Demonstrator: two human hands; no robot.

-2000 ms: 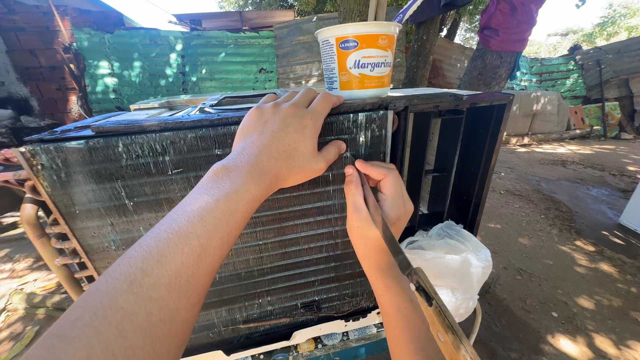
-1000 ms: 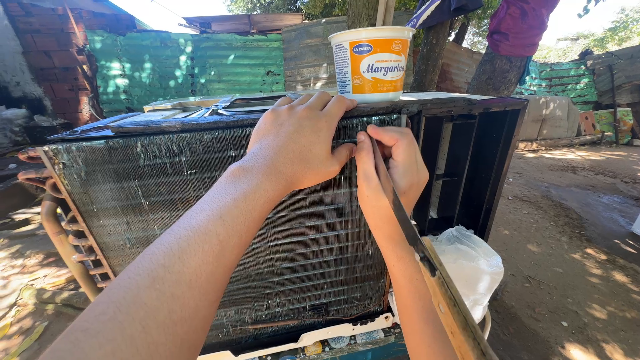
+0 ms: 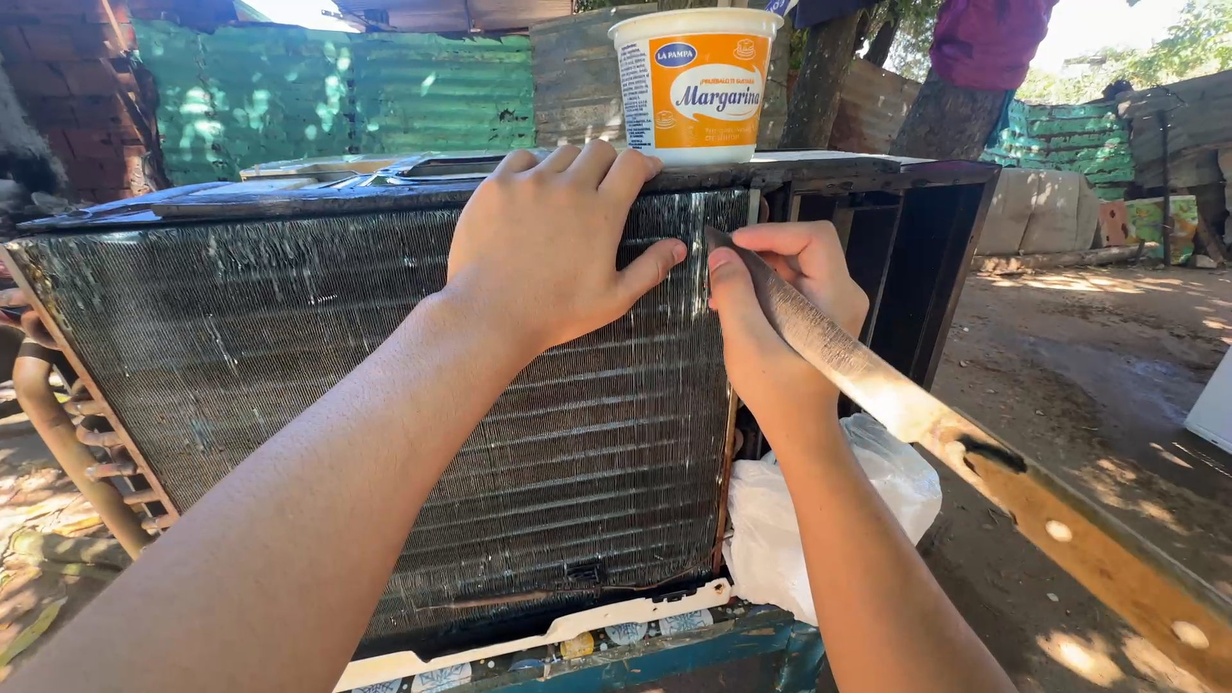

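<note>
A dark finned heat-exchanger coil [image 3: 577,433] fills the middle, its fins bent in places near the top and right. My left hand [image 3: 553,245] lies flat with fingers over its top edge, thumb stretched to the right across the fins. In my right hand [image 3: 789,308] is a long flat metal strip [image 3: 866,375] with round holes, pinched near its narrow end. That end points at the fins close to the coil's right edge; whether it touches them I cannot tell. A white and orange margarine tub [image 3: 698,91] stands on the unit's top, just beyond my left fingertips.
Right of the coil is the unit's open dark housing [image 3: 924,279]. A white plastic bag [image 3: 780,529] hangs or rests below it. Copper return bends [image 3: 106,438] stick out at the left. The unit stands on a blue-green support [image 3: 674,659], with dirt ground [image 3: 1078,385] to the right.
The metal strip now slants more to the right from my right hand, which has turned, and its holes show. My left hand stays at the coil's top edge. The tub has not moved on the unit.
</note>
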